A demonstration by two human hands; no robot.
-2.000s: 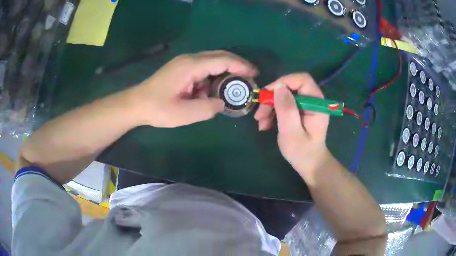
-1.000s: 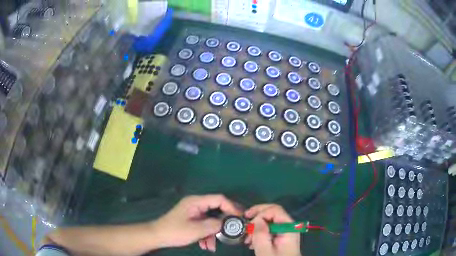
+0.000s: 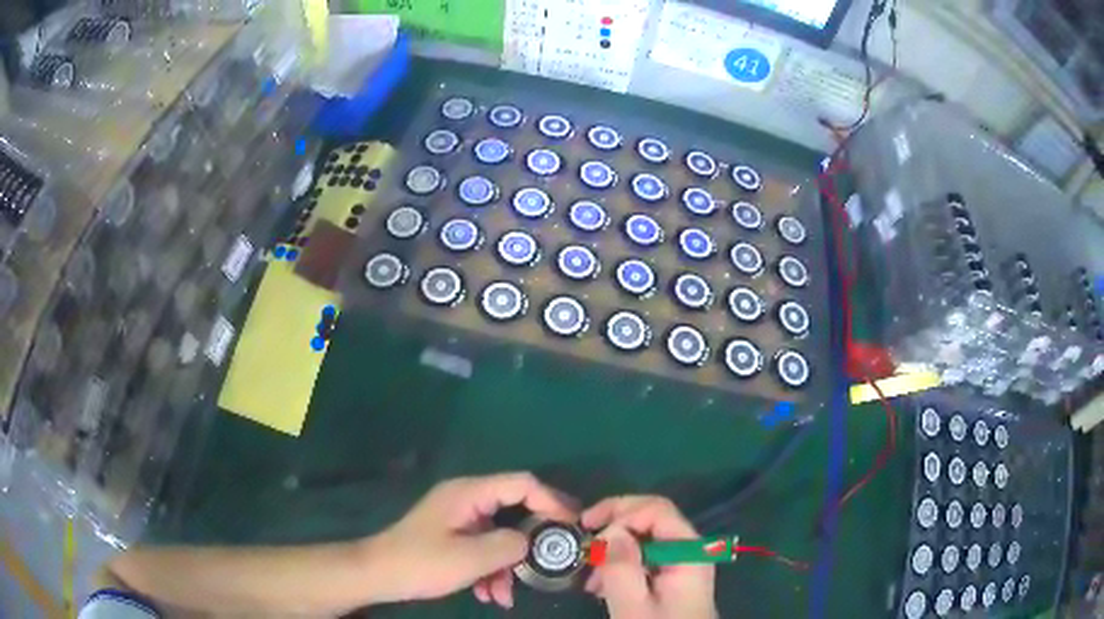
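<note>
A round speaker driver (image 3: 556,548) with pale concentric rings and a black rim sits on the round metal fixture (image 3: 541,578) at the bottom centre. My left hand (image 3: 475,532) holds the driver and fixture from the left, fingers curled around the side. My right hand (image 3: 654,556) holds the test probe (image 3: 690,551), with its green handle pointing right and its red front end at the driver's right edge. Whether the tip touches is too small to tell. A thin red wire leaves the probe's back.
A large parts tray (image 3: 478,317) with rows of drivers lies ahead. A second parts tray (image 3: 1051,508) is at right, stacked blister trays (image 3: 109,290) at left and more (image 3: 969,157) at right. A yellow card (image 3: 269,351), blue bin (image 3: 369,103) and dark cable (image 3: 757,480) also show.
The view has tilted up since the oldest frame, so the large tray now shows and the hands sit lower. Both hands keep their hold on driver and probe, with little change in the last second.
</note>
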